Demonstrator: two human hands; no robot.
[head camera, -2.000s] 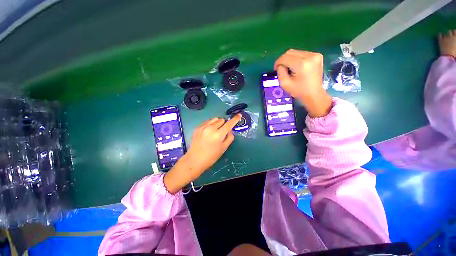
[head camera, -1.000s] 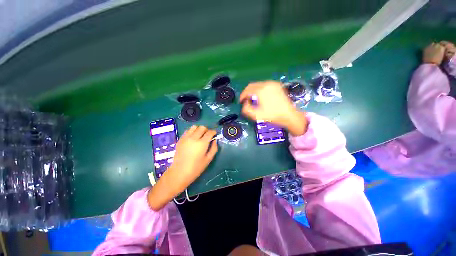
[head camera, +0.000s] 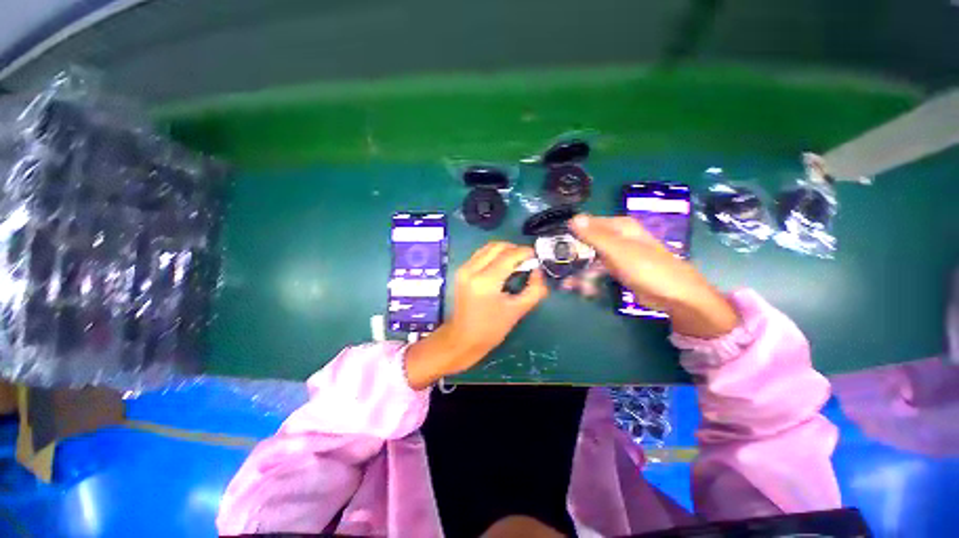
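Observation:
A round black charging case (head camera: 563, 253) with its lid standing open lies in front of me between the two phones. My left hand (head camera: 487, 307) is at its left side, with a small black piece with a whitish end (head camera: 517, 280) at its fingertips. My right hand (head camera: 650, 271) has its fingers around the case's right side; its lower fingertips are blurred. The left phone (head camera: 417, 271) shows a purple-and-white screen. The right phone (head camera: 657, 215) is partly hidden by my right hand. Two more open cases (head camera: 485, 207) (head camera: 568, 185) stand behind on clear film.
Two bagged black cases (head camera: 736, 213) (head camera: 807, 215) lie right of the right phone, near a pale slanting post (head camera: 899, 137). Stacked clear blister trays (head camera: 110, 247) fill the far left. A white cable is by the left phone. A neighbour's pink sleeve (head camera: 894, 394) shows at right.
My right hand has come down from over the right phone to the near case, uncovering the phone's top. My left hand has closed in on the case's left side. The view has turned rightward.

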